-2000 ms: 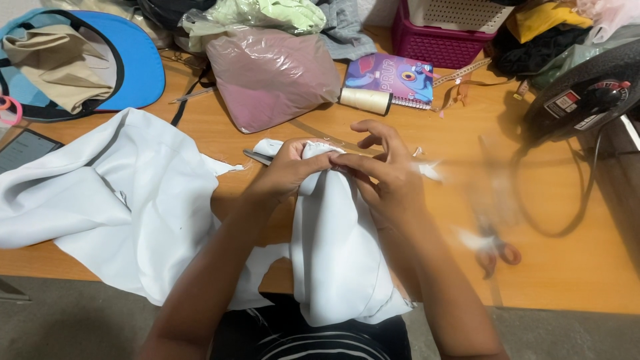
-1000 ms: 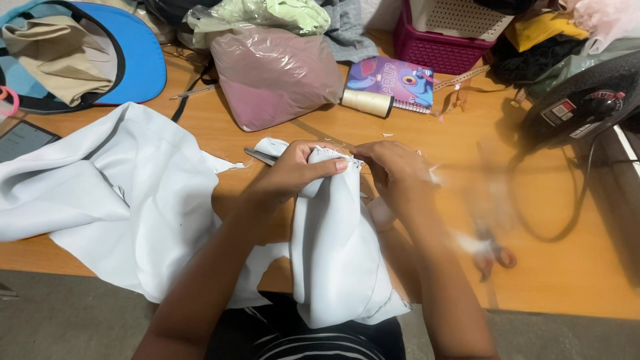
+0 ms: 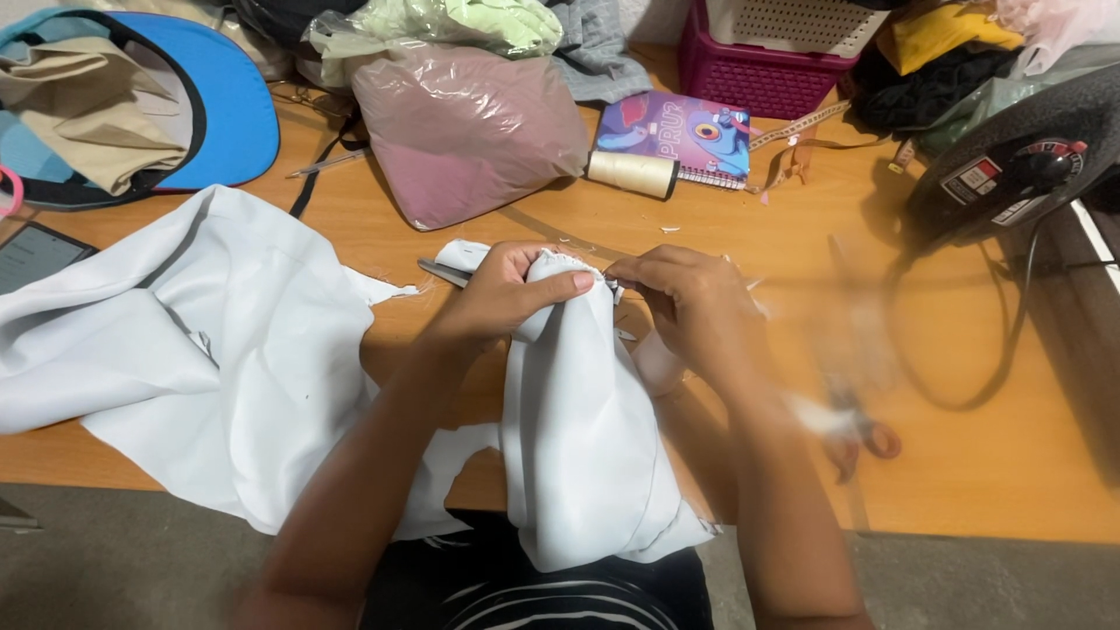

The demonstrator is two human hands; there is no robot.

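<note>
My left hand (image 3: 516,293) grips the gathered top edge of a white fabric piece (image 3: 577,420), thumb in front. The cloth hangs down over the table's front edge toward my lap. At the right end of that edge, the fingertips of my right hand (image 3: 691,302) pinch together; whether a needle is between them is too small to tell. A metal blade (image 3: 444,272) pokes out from behind my left hand, beside a small roll of white cloth (image 3: 462,254). To the left a larger white fabric (image 3: 254,350) lies crumpled on the wooden table (image 3: 472,214).
Orange-handled scissors (image 3: 882,439), blurred, lie at the right near the front edge. Behind them stands a dark iron (image 3: 1006,166) with its cord. A thread spool (image 3: 632,174), a notebook (image 3: 700,131), a pink-filled plastic bag (image 3: 472,131) and a blue cap (image 3: 232,105) line the back.
My right hand's raised, spread fingers have come down and drawn together beside the cloth's top edge. My left hand stays on the fabric.
</note>
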